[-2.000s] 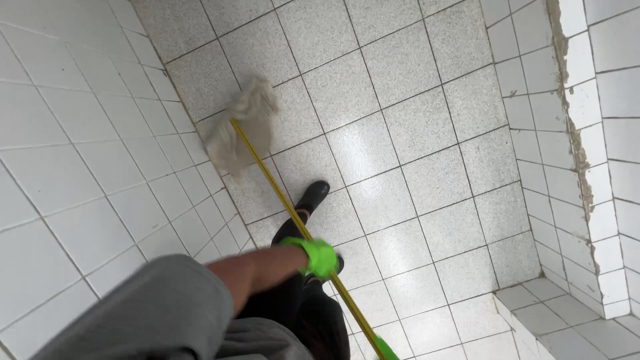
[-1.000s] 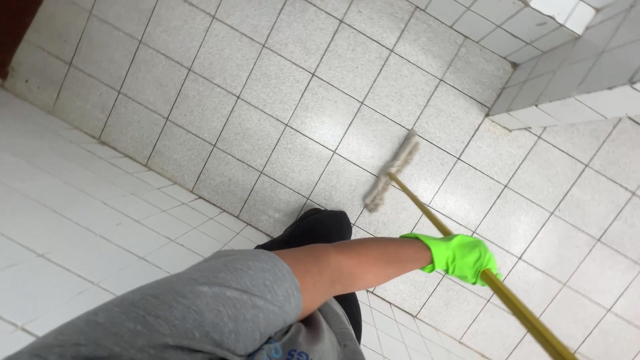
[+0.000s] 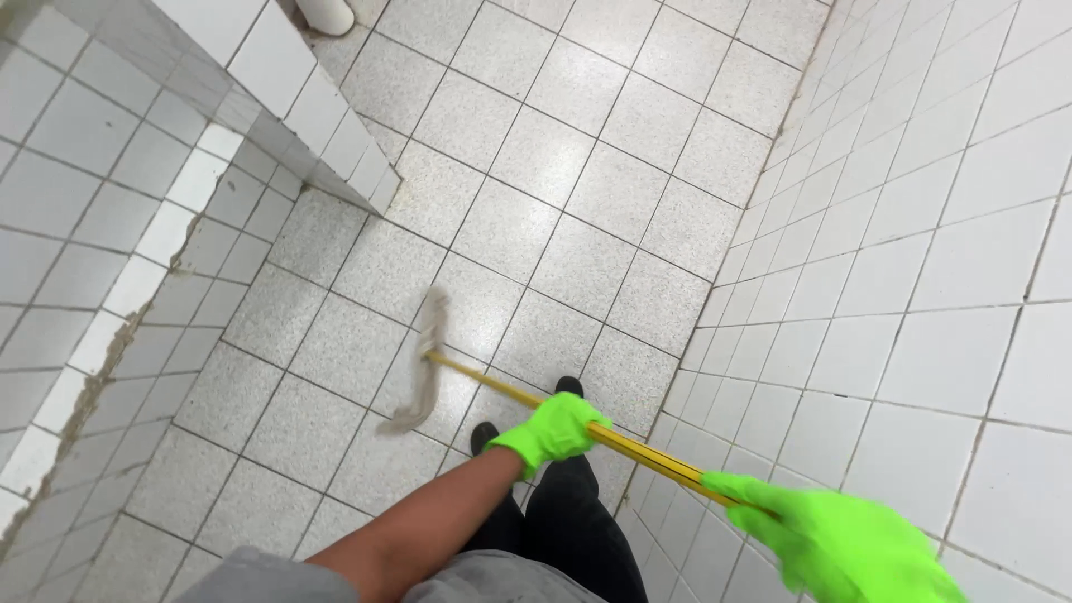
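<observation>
A yellow pole [image 3: 649, 455] slants from the lower right down to a greyish cloth [image 3: 429, 360] wrapped at its far end, which lies on the tiled floor [image 3: 548, 243]. My left hand [image 3: 553, 427], in a bright green rubber glove, is closed around the middle of the pole, above my dark shoes. Farther up the pole, near the right wall, my right hand [image 3: 829, 528] grips the upper end in a matching green glove. Slight blur softens the cloth and the right glove.
A white tiled wall [image 3: 904, 310] rises close on the right. At the left stand a tiled partition [image 3: 310, 109] and a ledge [image 3: 134, 310] with rough, broken edging. The base of a white fixture [image 3: 327, 12] shows at the top. My shoes [image 3: 569, 386] are just beyond the left hand.
The view has turned a lot. The cloth end of the pole has swept across the floor away from where it lay against a wall two seconds ago. My right hand is now plainly in view.
</observation>
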